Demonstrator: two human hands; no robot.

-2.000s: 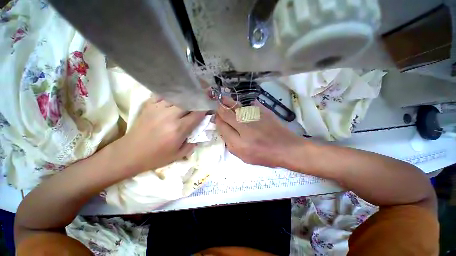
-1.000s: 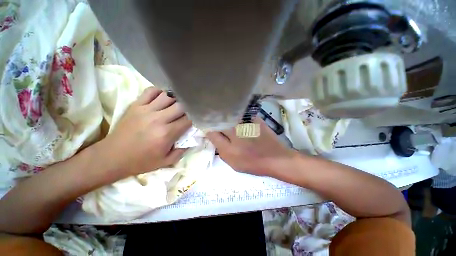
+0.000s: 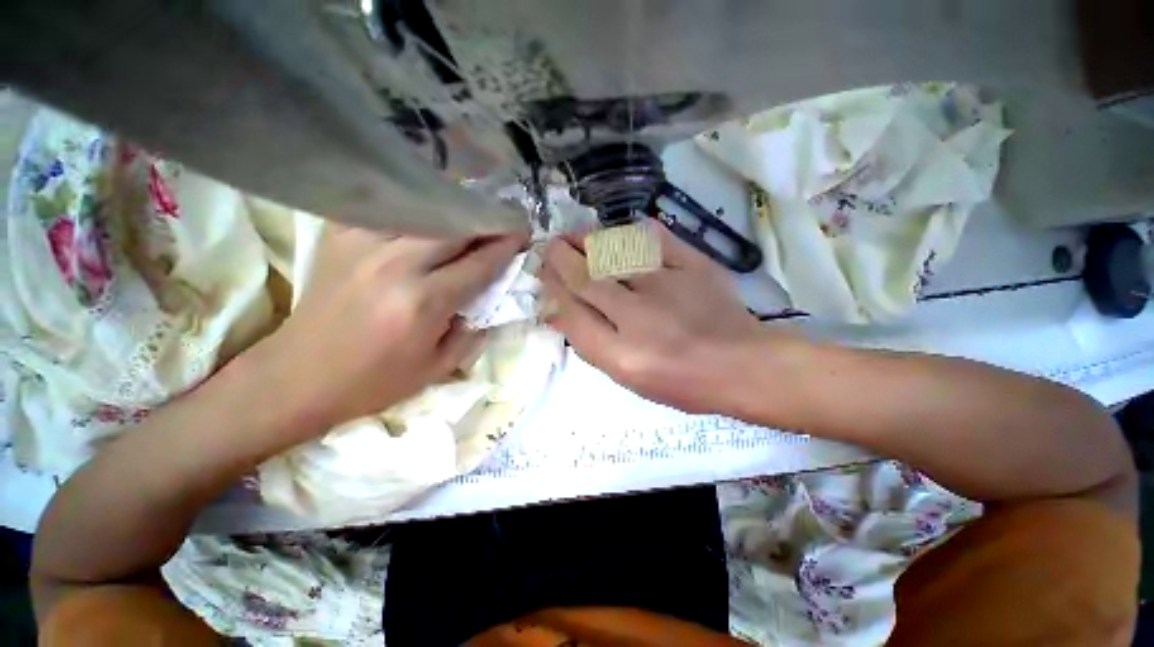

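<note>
My left hand (image 3: 392, 310) grips a narrow whitish strip (image 3: 504, 301) of the garment, with its fingertips just left of the presser foot and needle (image 3: 538, 202). Plain cream lining (image 3: 386, 455) bunches under and below this hand. The floral garment fabric (image 3: 70, 240) lies heaped at the left. My right hand (image 3: 658, 316) is just right of the needle, its fingertips at the strip's right edge, fingers bent down; whether they pinch cloth is hidden. The ribbed cream knob (image 3: 624, 252) hangs in front of its knuckles.
The grey sewing machine head (image 3: 810, 51) fills the top. Black thread snips (image 3: 709, 228) lie right of the needle. A spare floral piece (image 3: 873, 190) is crumpled beyond them. A printed ruler strip (image 3: 683, 440) runs along the table's front. Floral pieces (image 3: 823, 556) hang below it.
The camera view has shifted, so the machine head no longer hides the needle area and the large white dial is out of view. Both hands keep about the same place at the strip.
</note>
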